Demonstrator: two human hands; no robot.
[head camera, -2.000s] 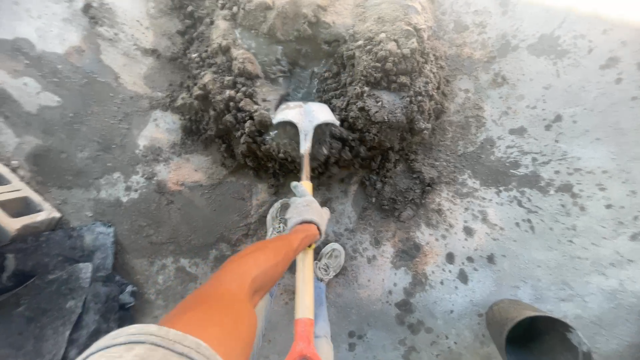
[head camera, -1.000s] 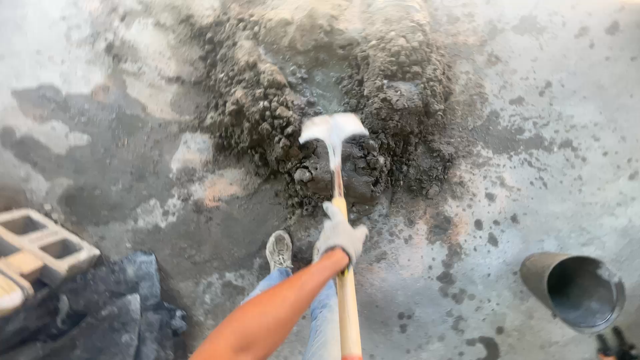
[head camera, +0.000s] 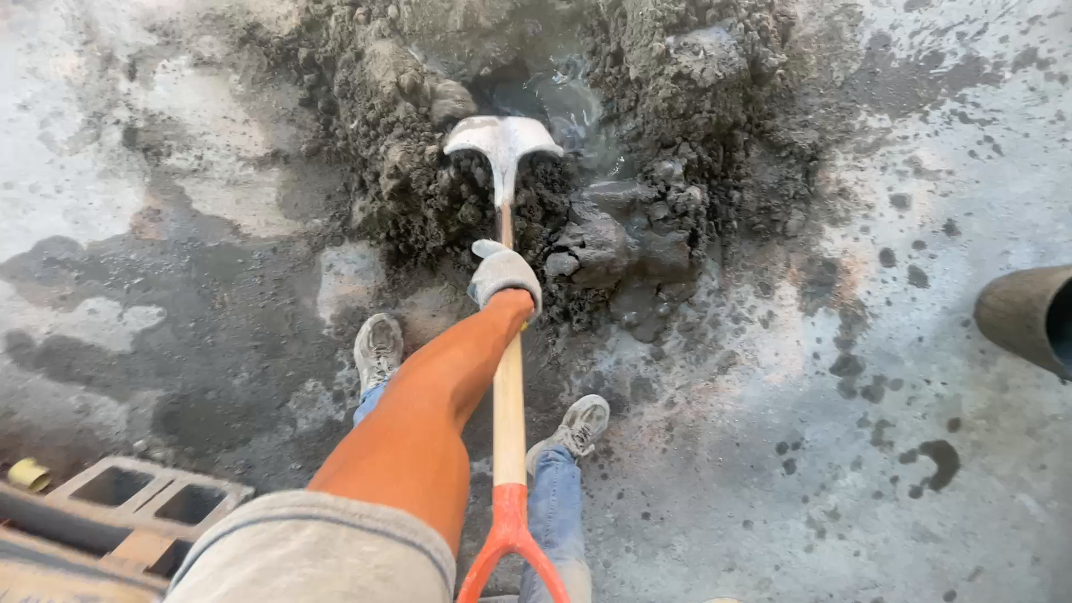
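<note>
My left hand (head camera: 506, 278), in a pale grey work glove, is closed around the wooden shaft of a shovel (head camera: 509, 402). The shovel's whitish metal blade (head camera: 502, 142) rests against the near side of a grey mortar or concrete mix heap (head camera: 712, 126). Part of the blade is hidden in or behind the mix. Murky water (head camera: 565, 105) lies in the hollow beyond it. An orange D-shaped grip (head camera: 509, 511) forms the shaft's near end, cut off by the bottom edge. My right hand is out of view.
My shoes (head camera: 379, 347) stand just short of the heap. Hollow concrete blocks (head camera: 151, 494) and a short yellow tube-like piece (head camera: 29, 475) are at the lower left. At the right edge a dark bucket (head camera: 1017, 318) lies on its side on the stained concrete floor (head camera: 796, 519).
The shovel blade has moved left along the near side of the heap since one second ago. My left hand keeps its hold on the shaft. The view has shifted.
</note>
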